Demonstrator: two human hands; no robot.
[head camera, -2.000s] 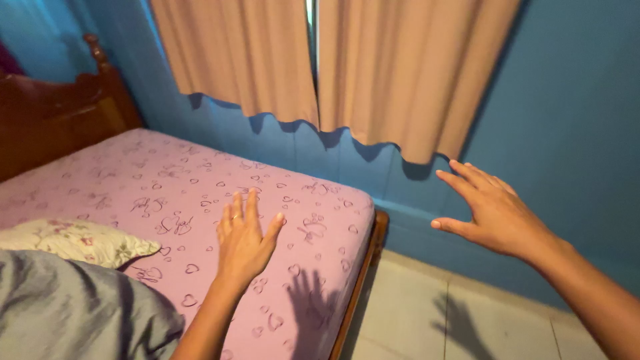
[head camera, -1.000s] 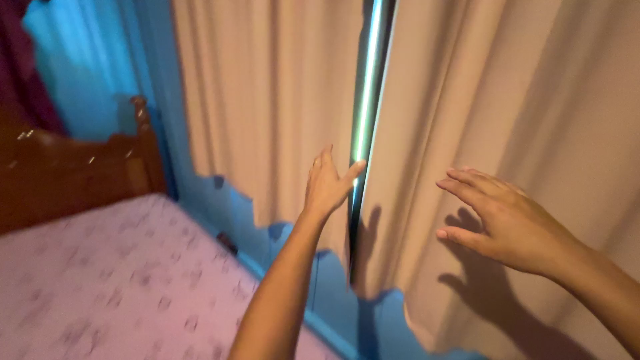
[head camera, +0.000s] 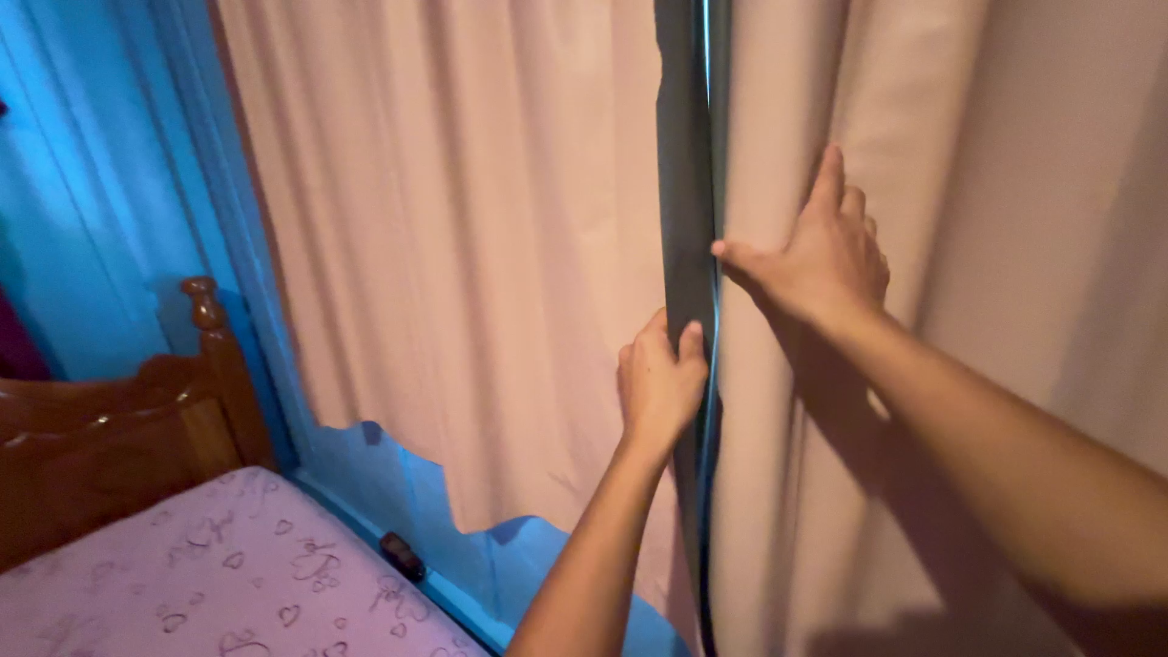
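Two beige curtain panels hang side by side, with a narrow bright gap between them. My left hand (head camera: 662, 383) grips the inner edge of the left curtain panel (head camera: 474, 228), whose dark backing shows beside the gap. Higher up, my right hand (head camera: 821, 246) lies against the inner edge of the right curtain panel (head camera: 958, 164); its thumb reaches the gap and its index finger points upward. Whether its fingers pinch the cloth I cannot tell.
At the lower left is a bed with a pink heart-patterned mattress (head camera: 274, 584) and a carved wooden headboard (head camera: 119, 438). A small dark object (head camera: 402, 557) rests on the ledge of the blue wall (head camera: 100, 192) beside the mattress.
The view has turned up toward the curtains. Both hands, apart from the cloth in the oldest frame, are now at the curtains' inner edges, and my left hand has taken hold of the left panel.
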